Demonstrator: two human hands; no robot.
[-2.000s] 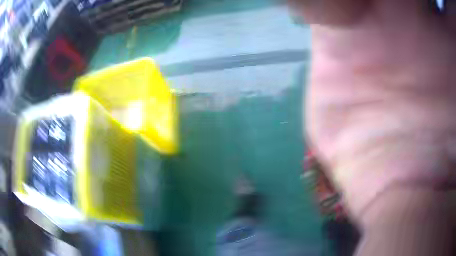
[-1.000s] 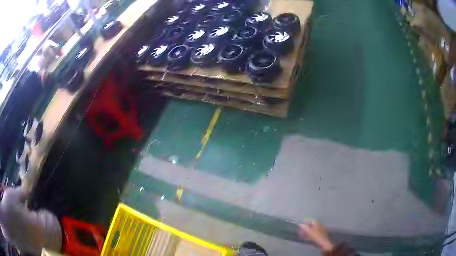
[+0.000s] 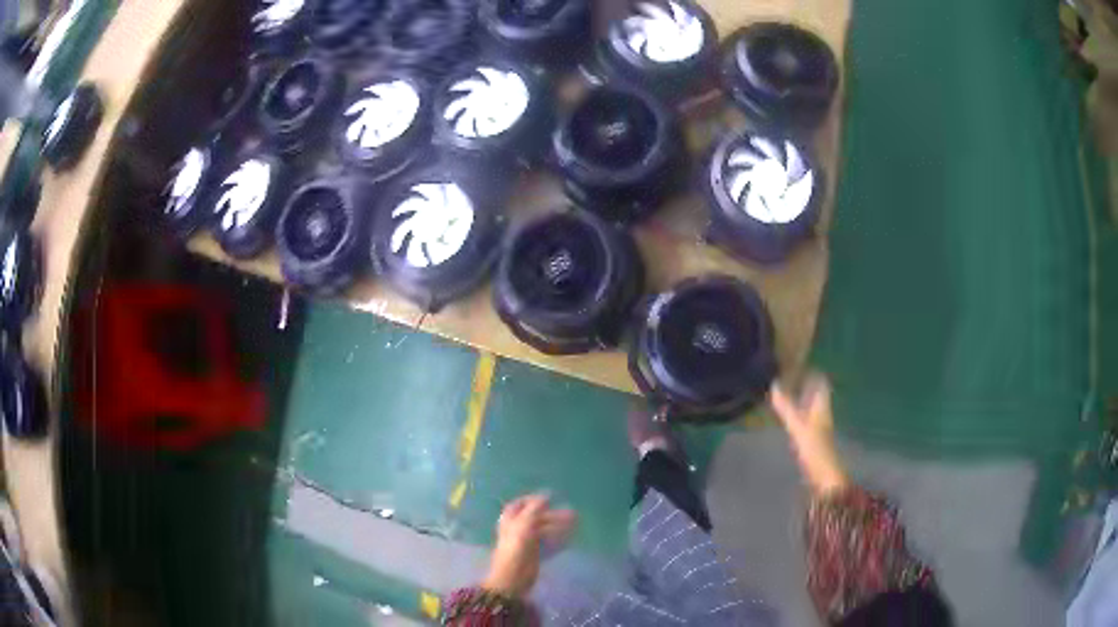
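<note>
Black round fan units lie in rows on a brown cardboard layer (image 3: 799, 284). A dark-side-up unit (image 3: 709, 343) sits at the near right corner, and another dark one (image 3: 564, 272) is left of it. White-bladed units show as well, one (image 3: 429, 224) along the front edge and one (image 3: 763, 181) at the right. My right hand (image 3: 809, 429) is open just beside the corner unit's lower right edge; contact cannot be told. My left hand (image 3: 530, 529) is in front of the stack over the floor, slightly blurred, fingers loosely bent, with nothing visible in it.
A red stool (image 3: 166, 365) stands in shadow at the left. A long bench (image 3: 76, 233) with dark round units curves along the left edge. Green floor (image 3: 969, 245) with a grey patch lies at the right and below. My leg and foot show at the bottom.
The stack of units is much nearer and fills the upper view. The yellow crates have left the picture. My right hand has moved up beside the corner unit, and my left hand has come into view.
</note>
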